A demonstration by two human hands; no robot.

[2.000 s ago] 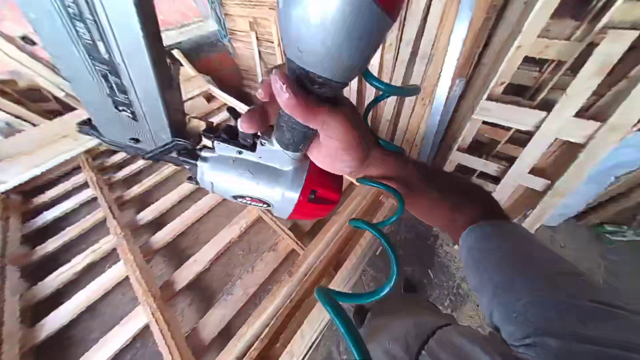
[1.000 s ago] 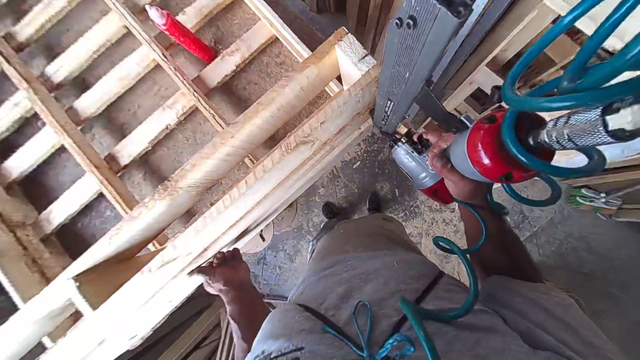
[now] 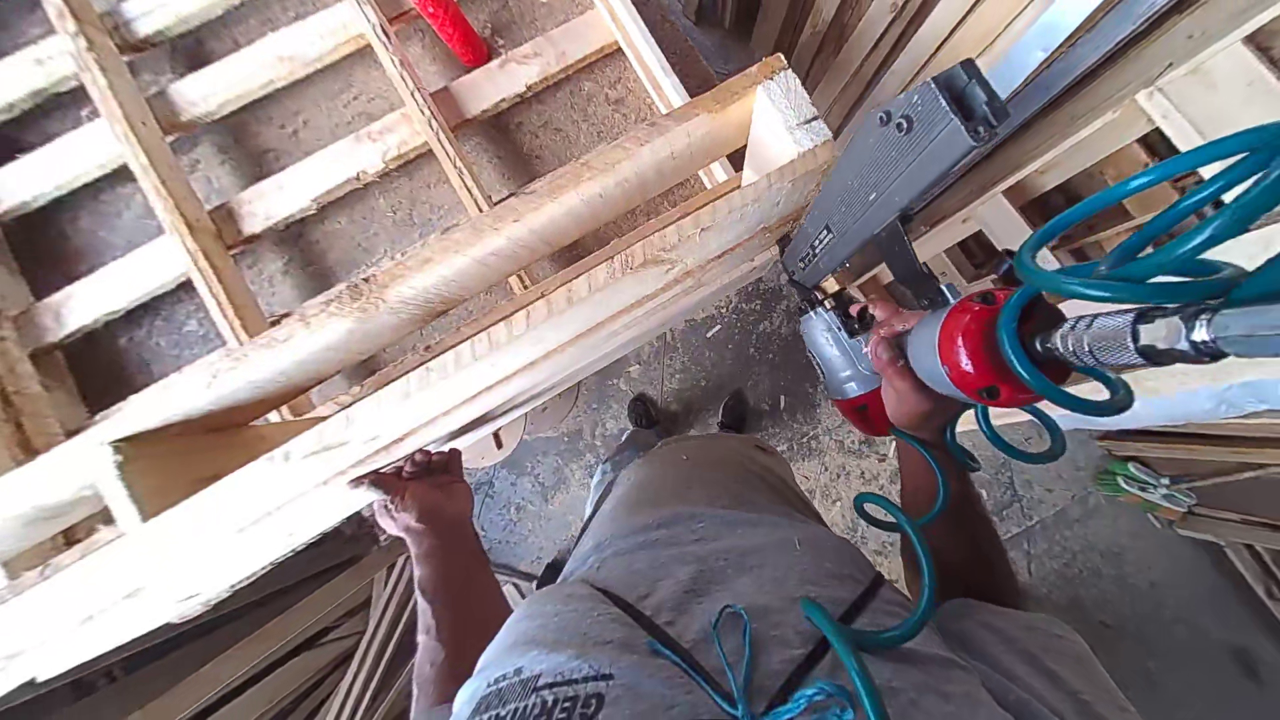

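Observation:
My right hand point(image 3: 905, 375) grips the handle of a pneumatic nail gun point(image 3: 845, 360) with a silver and red body. Its grey magazine point(image 3: 895, 160) slants up and its nose is beside the end of a wooden beam. A coiled teal air hose point(image 3: 1130, 270) runs from the metal coupling at the handle's end. My left hand point(image 3: 428, 490) is at the near edge of a long pale board point(image 3: 330, 440), its fingers curled against the underside. Beside this board lies a rounded-edge timber point(image 3: 440, 290), with a wood block point(image 3: 783, 125) between them at the far end.
A slatted wooden frame point(image 3: 330, 165) lies beyond the boards, with a red object point(image 3: 455, 35) on it at the top. Stacked planks point(image 3: 330, 640) lie at lower left. Pallet-like frames point(image 3: 1090, 170) stand at right. Wooden pieces with a green and white item point(image 3: 1150, 490) lie at the lower right.
Two seconds ago the nail gun filled the upper middle of a closer view; the view has since swung. Compared with one second ago, both hands look much the same, the right still on the gun.

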